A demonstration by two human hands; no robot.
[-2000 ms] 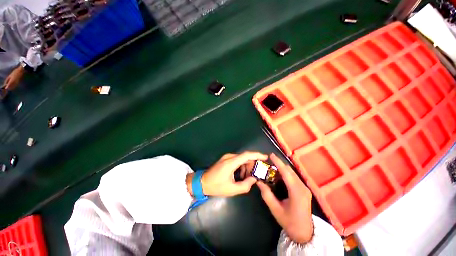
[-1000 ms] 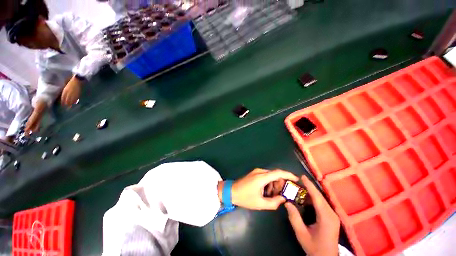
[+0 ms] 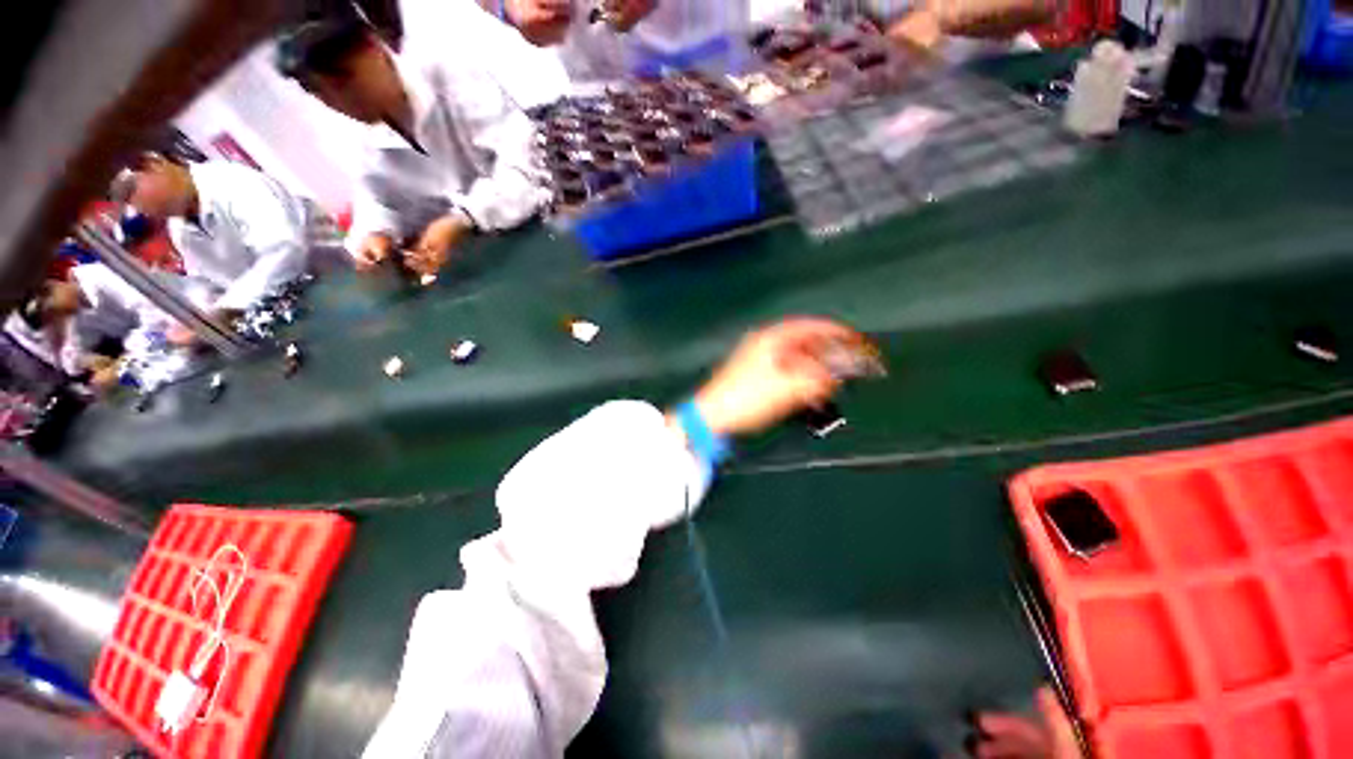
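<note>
My left hand (image 3: 787, 371), with a blue wrist strap, is stretched out over the green belt. A small blurred module (image 3: 853, 356) with a grey and gold look is at its fingertips. A dark square module (image 3: 827, 421) lies on the belt just below that hand. My right hand (image 3: 1027, 733) is cut off by the bottom edge beside the orange-red tray (image 3: 1039, 593); something small and dark is at its fingers, too unclear to name. One tray pocket holds a dark module (image 3: 1082, 522).
More modules (image 3: 1065, 372) lie spaced along the belt. A second orange-red tray (image 3: 334, 556) with a white cable (image 3: 181, 700) is at left. Across the belt are a blue bin (image 3: 668, 208) of dark modules, a clear grid tray (image 3: 920, 156), a white bottle (image 3: 1100, 92) and several people in white coats.
My left hand has left my right hand and moved up over the belt. My right hand is lower, mostly out of view. The view has swung left and up, showing more of the far side.
</note>
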